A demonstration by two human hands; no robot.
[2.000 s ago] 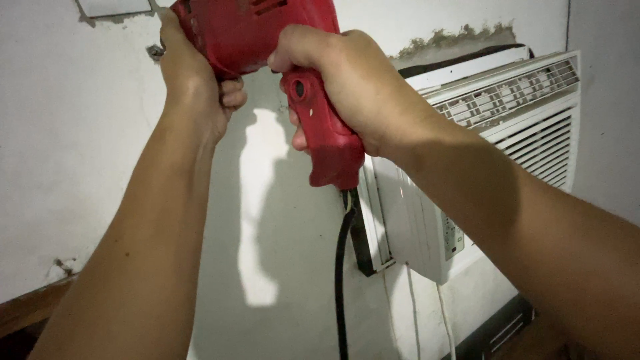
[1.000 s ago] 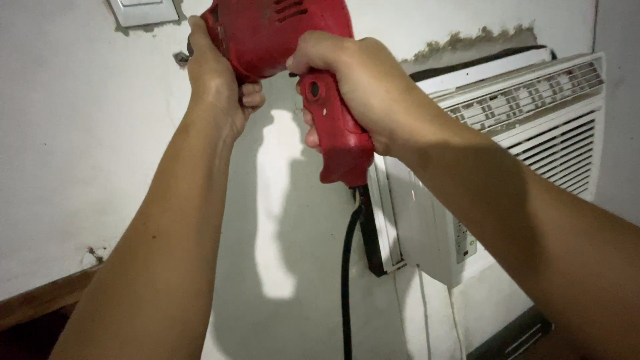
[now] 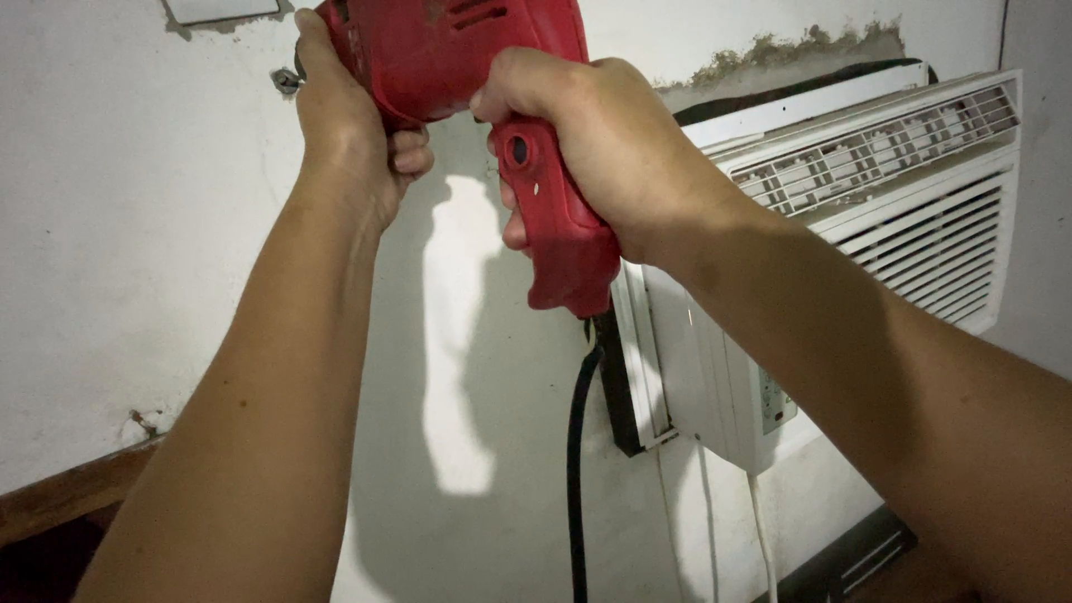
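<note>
A red corded power drill [image 3: 452, 59] is held up against the white wall at the top of the view, its front end cut off or hidden. My right hand [image 3: 578, 126] is wrapped around its pistol grip, the thumb near the top of the handle. My left hand [image 3: 347, 117] supports the front of the body, fingers curled beneath it. A black power cord [image 3: 576, 469] hangs from the base of the handle, with a pale wire showing at its entry. The bit and the point of contact are not visible.
A white window-type air conditioner [image 3: 913, 226] juts from the wall at right, its white cord [image 3: 764, 536] hanging below. A wall plate [image 3: 222, 8] is at top left, near a small hole [image 3: 286, 81]. A wooden ledge [image 3: 75, 486] runs at lower left.
Both hands keep the same hold on the drill throughout. The view has shifted slightly; nothing else has plainly changed.
</note>
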